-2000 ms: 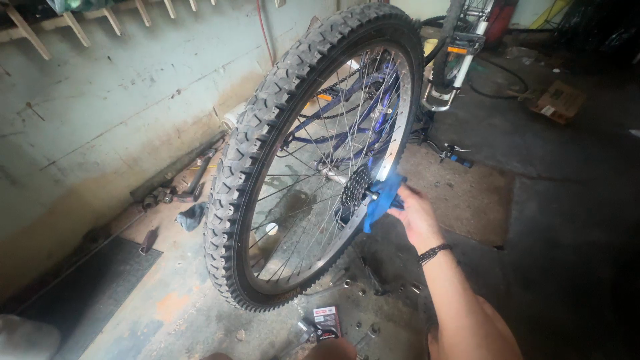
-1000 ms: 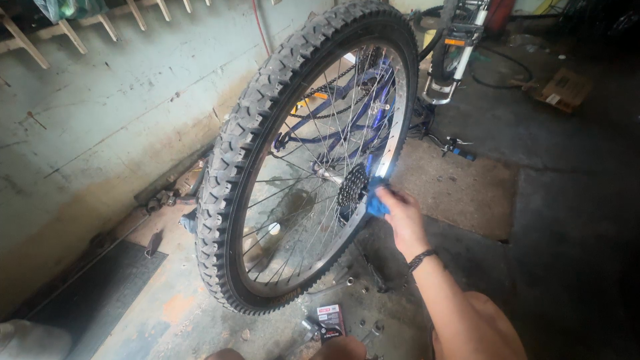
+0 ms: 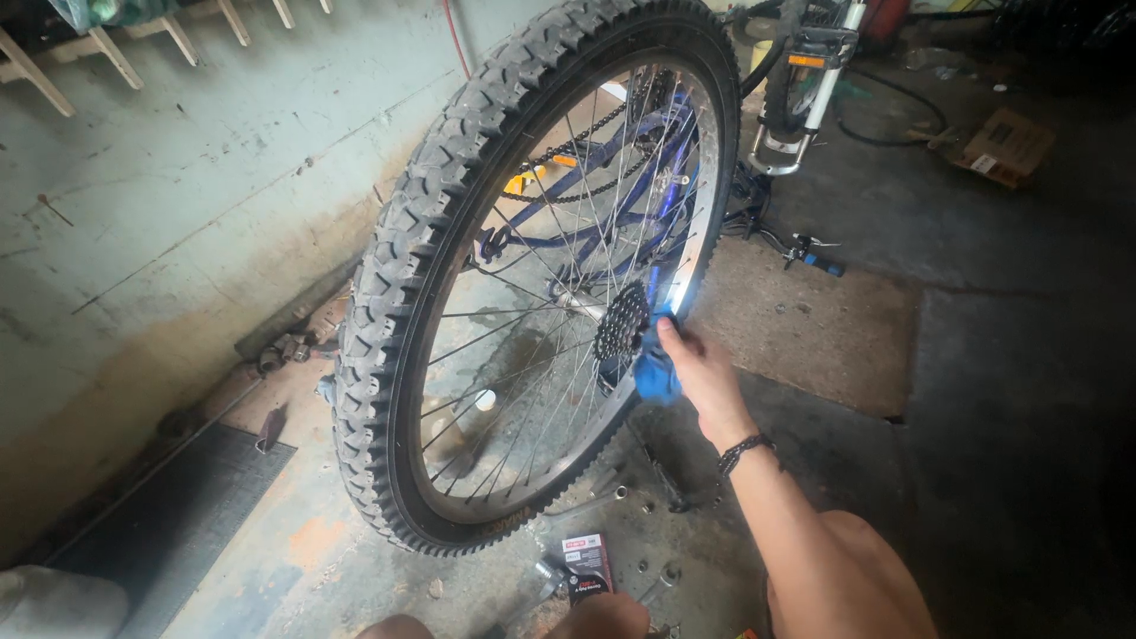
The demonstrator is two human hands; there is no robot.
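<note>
A bicycle wheel with a knobby black tire stands upright and tilted in the middle of the view. My right hand, with a dark bracelet at the wrist, grips a blue cloth beside the rear cassette at the wheel's hub. Thumb and fingers pinch the cloth close to the axle end. Behind the spokes shows a purple-blue bicycle frame with its chain. My left hand is out of view.
On the floor below lie a small printed box, a wrench and loose metal parts. A wall rises at the left. Farther right are a handlebar grip, a white suspension fork and a cardboard box.
My right hand stays near the cassette with the blue cloth, its pose slightly changed. More of the cloth now hangs below the fingers than one second ago.
</note>
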